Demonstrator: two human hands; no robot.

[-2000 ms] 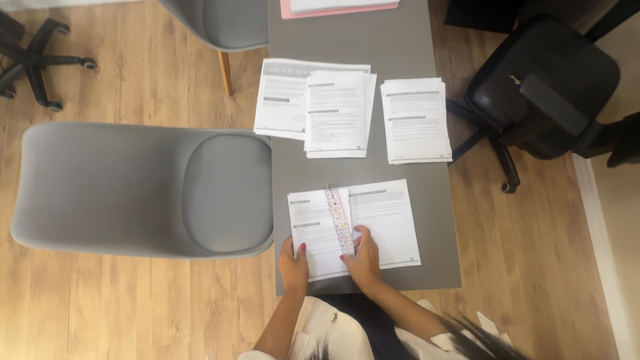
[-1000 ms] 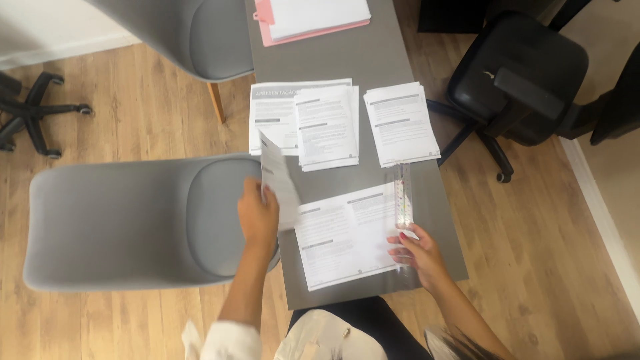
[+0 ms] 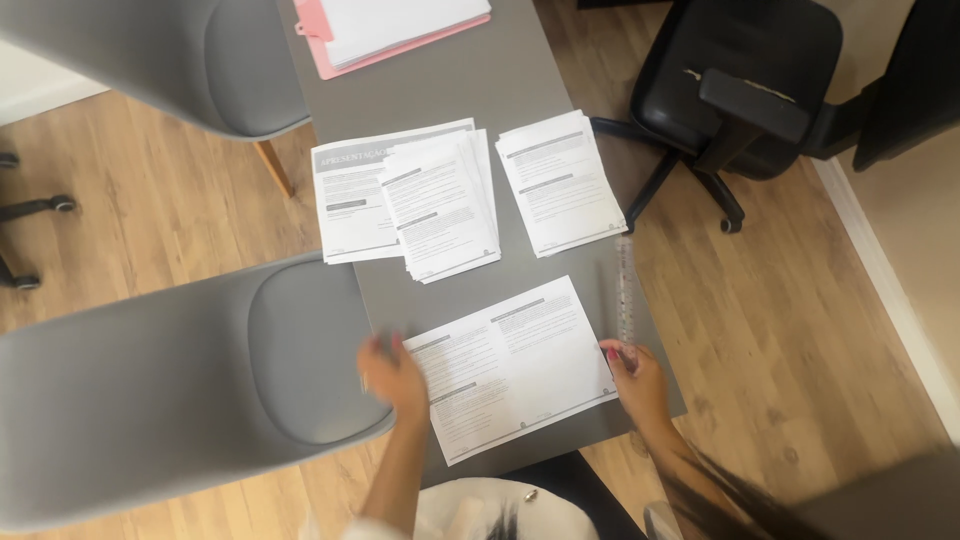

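Observation:
A wide printed sheet (image 3: 517,367) lies flat near the front of the grey table (image 3: 450,90). My right hand (image 3: 637,382) is at its right edge, its fingers closed on the lower end of a clear plastic ruler (image 3: 625,289) that points away from me. My left hand (image 3: 394,375) is blurred, just off the sheet's left edge above the chair seat; whether its fingers hold anything cannot be made out. Beyond the sheet lie a stack of half-width printed pages (image 3: 442,214), overlapping a wider printed sheet (image 3: 352,202), and a second narrow stack (image 3: 559,184) to the right.
At the table's far end a pink folder (image 3: 326,56) bears white paper (image 3: 405,26). Two grey chairs (image 3: 307,360) stand along the left side, one with its seat at the table edge. A black office chair (image 3: 739,82) is on the right, its wheeled base near the table leg area.
The ruler has moved from the middle of the sheet to the right, in my right hand. The narrow page that my left hand lifted one second ago is no longer seen upright in it.

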